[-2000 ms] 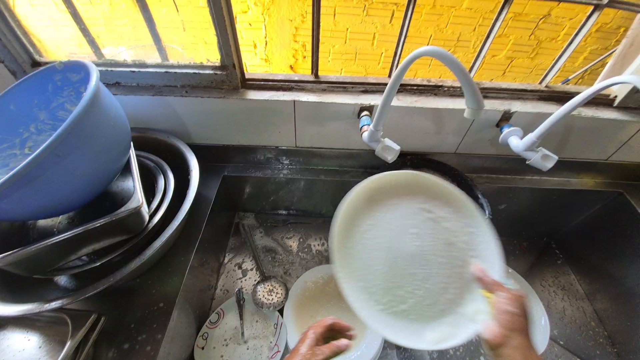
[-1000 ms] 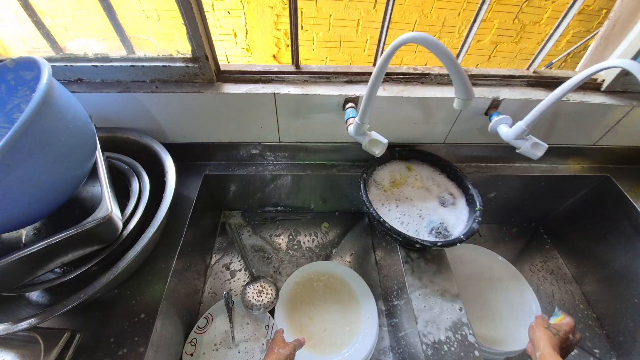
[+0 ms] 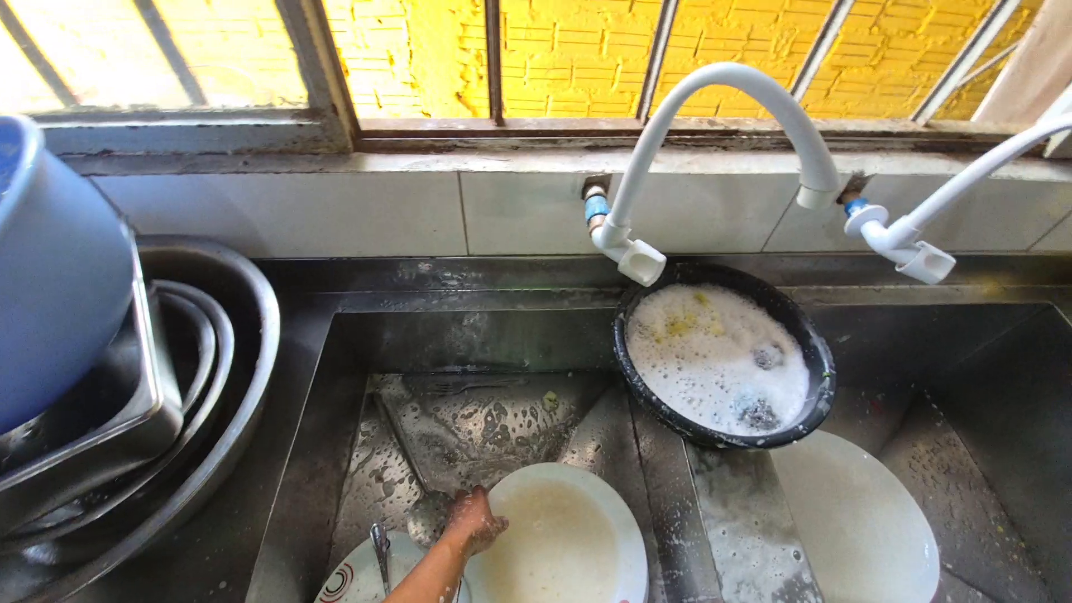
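My left hand [image 3: 477,521] reaches into the left basin, over the bowl of a slotted metal skimmer [image 3: 427,517] and beside the rim of a white plate [image 3: 557,536] with cloudy liquid on it. Whether its fingers hold the skimmer cannot be told. A patterned plate [image 3: 356,572] with a metal utensil [image 3: 381,548] on it is partly under my forearm. My right hand is out of view. Another white plate [image 3: 863,519] leans in the right basin. A black tub [image 3: 825,394] of foamy water sits on the divider at the back, with scouring pads in the foam.
Two white faucets [image 3: 729,79] [image 3: 1005,167] stick out from the tiled wall behind the basins. At left, a blue plastic tub [image 3: 63,276] rests on stacked metal pans and a large metal basin [image 3: 264,335]. A fork [image 3: 473,385] lies at the back of the left basin.
The right hand held a white plate up two seconds ago, then had it in the right basin; now that hand is out of view. The left hand has moved from the plate's near-left edge toward the skimmer.
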